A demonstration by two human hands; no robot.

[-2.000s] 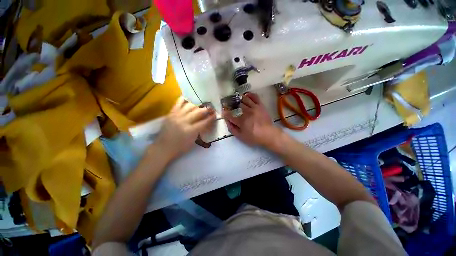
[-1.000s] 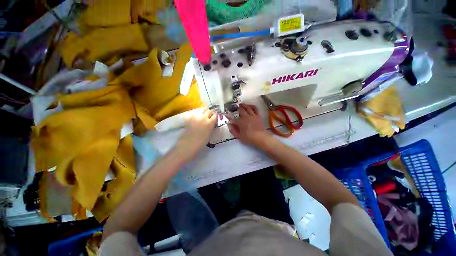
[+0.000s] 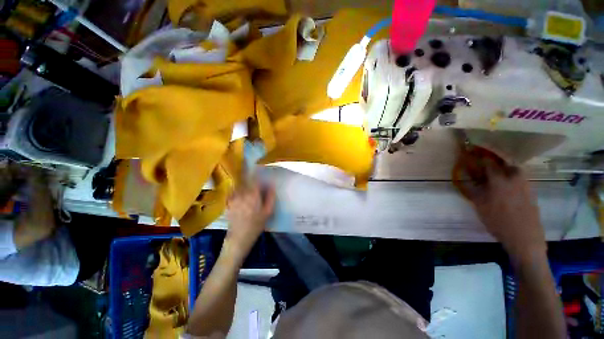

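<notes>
A mustard-yellow fabric piece lies flat with its right end beside the presser foot; white shows along its lower edge. My left hand is over the table's front left, below the yellow heap, thumb apart from the fingers. It is blurred, near a pale blue patch, and no held thing shows. My right hand has its fingers around the orange-red loops of the scissors, under the machine arm. The loops are partly hidden by the fingers and blurred.
The white HIKARI machine head stands at right, with a pink holder on top. A blue crate with yellow pieces is below left. Another person's arm shows at far left. A dark machine part is beyond the heap.
Both hands have left the needle area: the left moved left and toward me, the right moved right onto the scissors. The yellow piece by the foot is now uncovered. The view has shifted left.
</notes>
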